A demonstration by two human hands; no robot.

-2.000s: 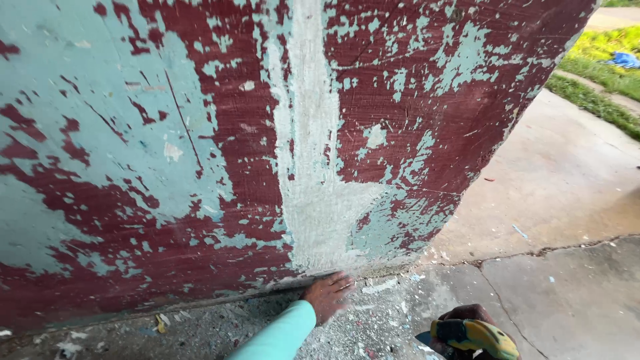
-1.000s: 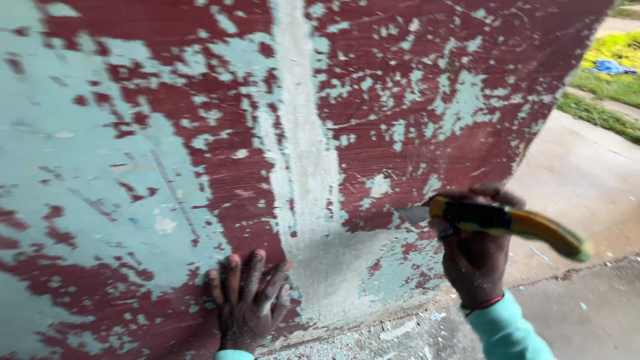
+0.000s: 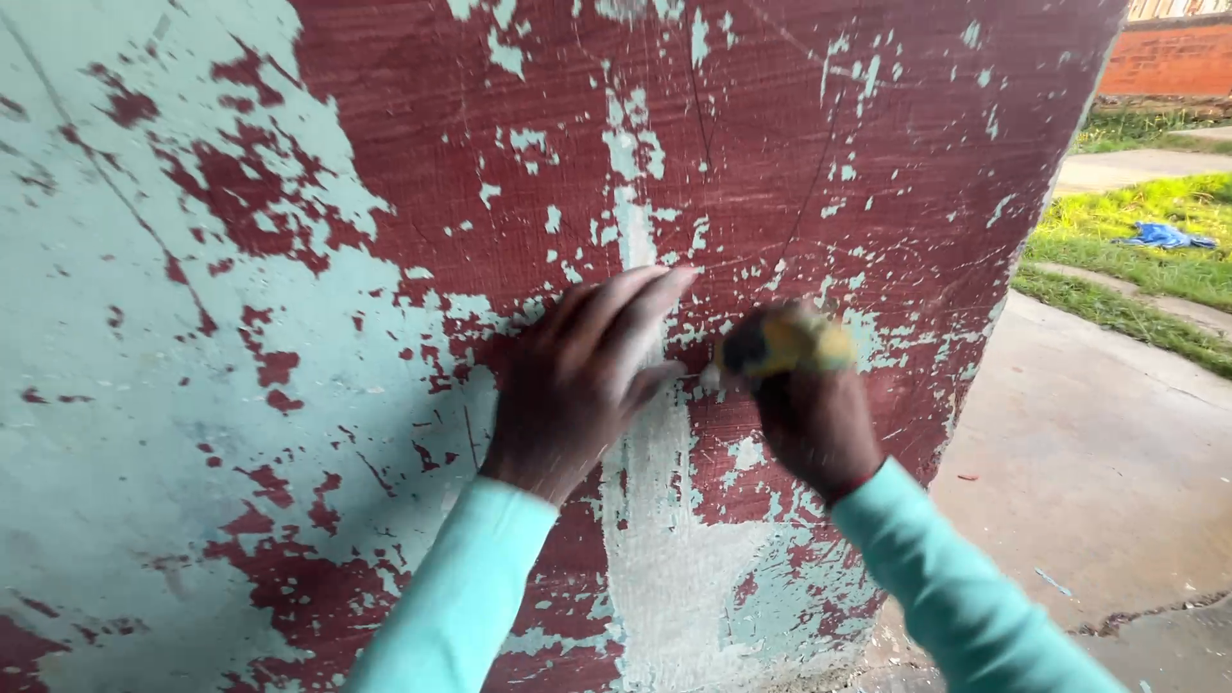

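Note:
My left hand (image 3: 587, 385), its fingers spread, lies against the wall (image 3: 462, 192), over the top of a bare whitish strip (image 3: 664, 577). The wall carries flaking dark red paint over pale turquoise. To the right of that hand, my right hand (image 3: 818, 414) is closed around the yellow and black handle of a scraper (image 3: 789, 342), blurred by motion. The scraper's short blade points left toward the strip, close to my left thumb; whether its edge touches the wall cannot be told.
The wall ends at a vertical edge on the right. Beyond it lie a cracked concrete slab (image 3: 1088, 452), grass (image 3: 1145, 279) with a blue cloth or plastic sheet (image 3: 1165, 236) on it, and a low orange brick wall (image 3: 1169, 58).
Both hands are higher on the wall than before. My right hand, low beside the wall two seconds ago, came up to it with the scraper. The view has tilted up.

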